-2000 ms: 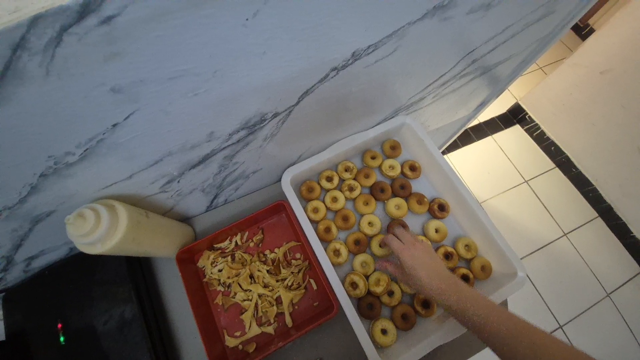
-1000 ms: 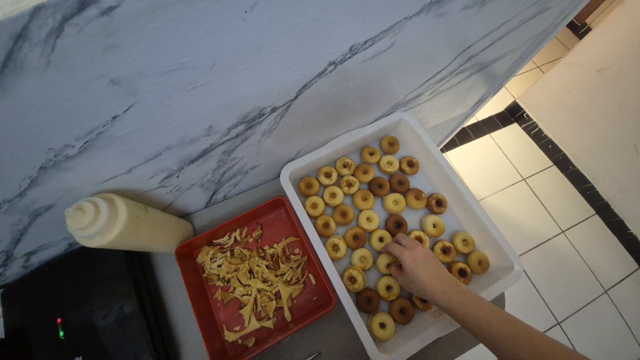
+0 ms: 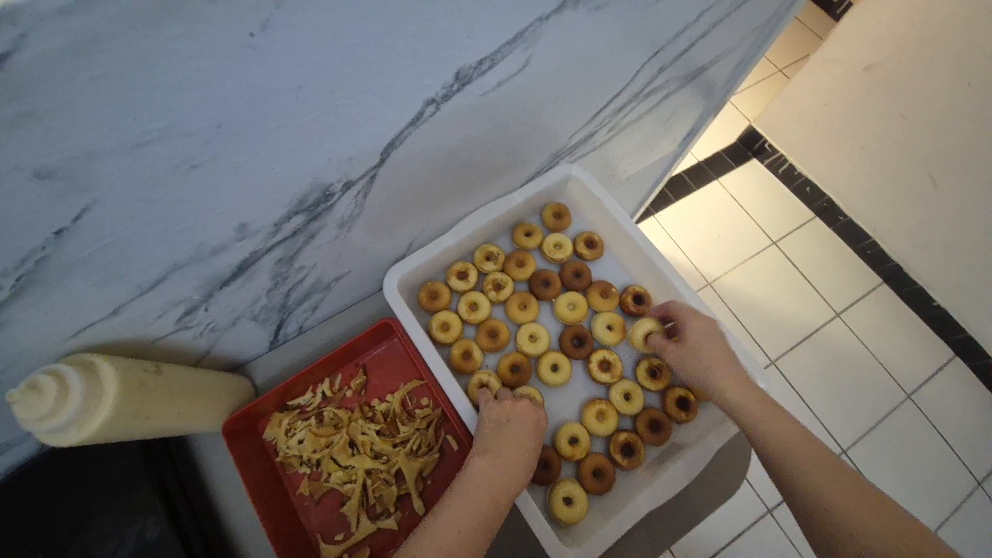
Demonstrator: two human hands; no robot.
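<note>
Many small ring-shaped doughnuts, pale yellow to dark brown, lie in a white plastic tray (image 3: 457, 232). At the tray's lower left side, my left hand (image 3: 508, 430) has its fingertips on a yellow doughnut (image 3: 483, 383); whether they grip it is hidden. Near the tray's right wall, my right hand (image 3: 690, 345) holds a pale doughnut (image 3: 645, 334) between thumb and fingers. Left of the white tray stands a red tray (image 3: 267, 488) with torn, thin baked scraps (image 3: 364, 449) in it.
A squeeze bottle (image 3: 147, 395) of pale cream-coloured contents lies left of the red tray. Below it is a black appliance (image 3: 85, 504). A marbled wall panel (image 3: 271, 155) runs behind the trays. White floor tiles (image 3: 783, 310) show beyond the counter on the right.
My left hand has come into view over the tray's left side. My right hand has moved from the middle of the doughnuts to the tray's right side. The view has shifted somewhat.
</note>
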